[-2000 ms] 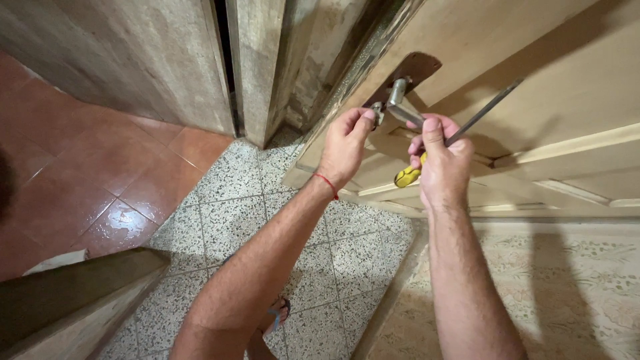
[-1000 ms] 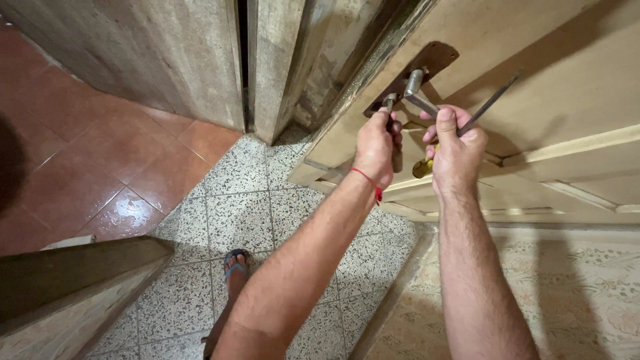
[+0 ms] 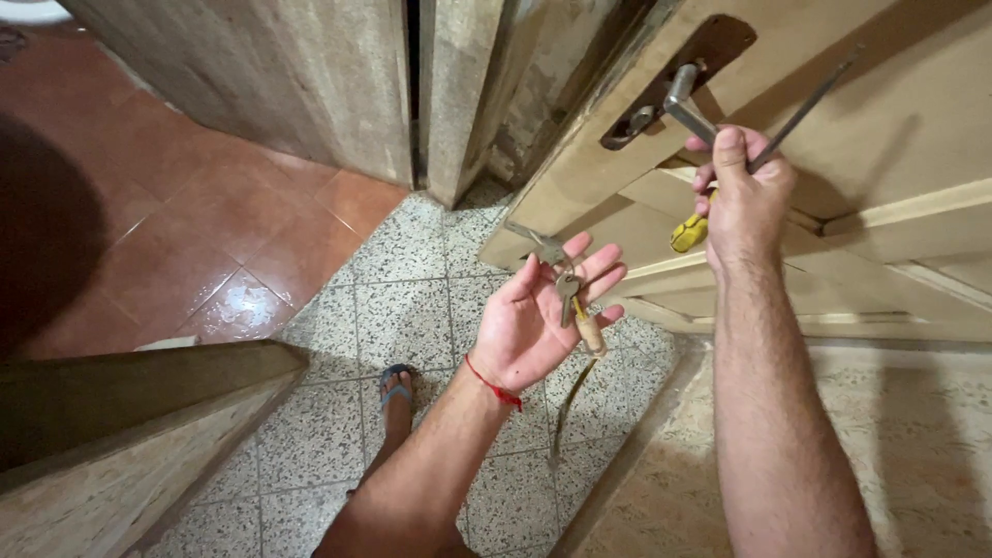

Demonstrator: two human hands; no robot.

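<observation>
My left hand (image 3: 535, 325), palm up with fingers spread, carries a bunch of keys (image 3: 568, 291) with a pale cylindrical fob (image 3: 591, 335). My right hand (image 3: 748, 186) grips the end of the metal lever handle (image 3: 690, 116) together with a screwdriver, whose yellow handle (image 3: 690, 231) shows below the fingers and whose long shaft (image 3: 806, 108) points up to the right. The lever stands out from a dark brown backplate (image 3: 717, 46) on the cream panelled door (image 3: 876, 163). Below the lever, a round metal lock cylinder (image 3: 642, 118) sits in the plate.
Behind the door edge stands a worn wooden frame (image 3: 457, 101). Speckled floor tiles (image 3: 403, 318) lie below, with a foot in a flip-flop (image 3: 397, 385) on them. Wet reddish tiles (image 3: 232, 232) are at left. A low ledge (image 3: 147, 418) is at the lower left.
My left hand has come away from the lock area, down towards me, and turned palm up with the keys showing on it. My right hand stays at the lever with the screwdriver.
</observation>
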